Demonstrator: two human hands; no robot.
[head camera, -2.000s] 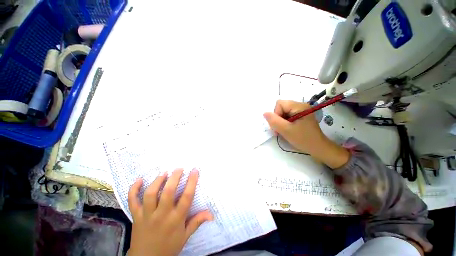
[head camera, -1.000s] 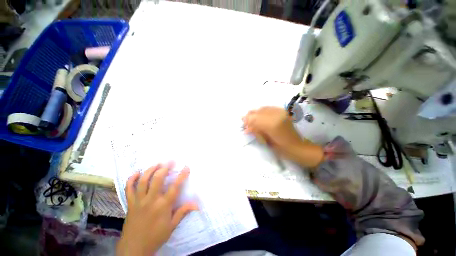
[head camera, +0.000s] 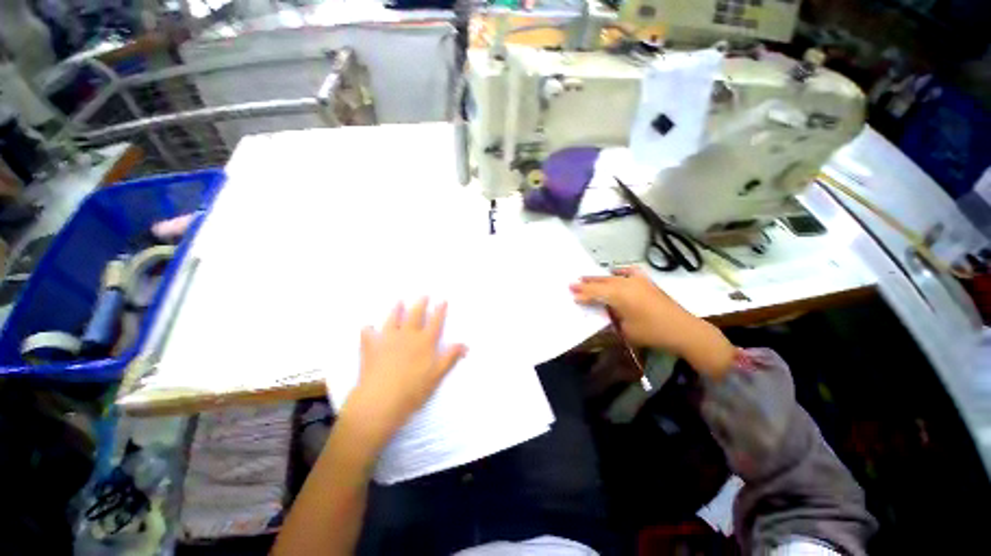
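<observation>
The printed form (head camera: 478, 418) lies at the table's front edge and hangs partly over it. My left hand (head camera: 404, 353) rests flat on it with the fingers spread. A second white paper sheet (head camera: 532, 288) lies beside it to the right, overexposed, so its writing cannot be read. My right hand (head camera: 636, 310) is at that sheet's right edge, thumb and fingers at the paper. The dark-red pen or pencil (head camera: 630, 353) is held in my right hand and points down toward me, its pale end lowest.
The sewing machine (head camera: 609, 103) stands behind the papers, with purple fabric (head camera: 563, 179) at its head. Black-handled shears (head camera: 665, 241) lie on its bed. A blue basket (head camera: 60, 252) with rolls and spools is at the far left. A plastic bag (head camera: 125, 505) hangs below the table corner.
The view has swung up and right, showing the whole machine. My right hand has moved from writing to the second sheet's right edge, and the pen has turned downward. My left hand stays on the form.
</observation>
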